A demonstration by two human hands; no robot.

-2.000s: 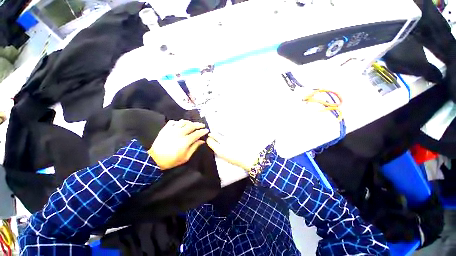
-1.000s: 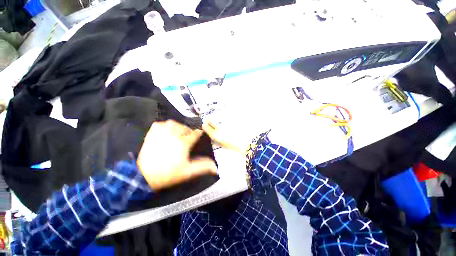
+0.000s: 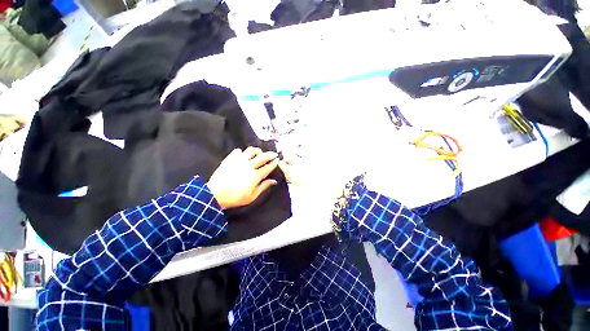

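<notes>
A black garment piece (image 3: 187, 155) lies on the white machine bed, to the left of and below the needle area (image 3: 270, 116). My left hand (image 3: 244, 178) lies on the cloth near its right edge, fingertips close in front of the presser foot area. My right hand (image 3: 296, 169) is beside it, its fingertips near the left fingertips at the cloth's edge; its outline is washed out against the white bed. The presser foot itself is too overexposed to make out. The white machine head (image 3: 343, 48) with a blue stripe stands behind.
Orange-handled scissors (image 3: 437, 147) lie right of the needle, with a small dark tool (image 3: 396, 116) nearby. Yellowish items (image 3: 516, 120) sit in a recess at the right. More black cloth (image 3: 139, 55) lies behind left. A blue bin (image 3: 529, 258) stands below right.
My left hand, raised and blurred with the thumb spread a second ago, now lies on the cloth by the right fingertips. The view has shifted slightly.
</notes>
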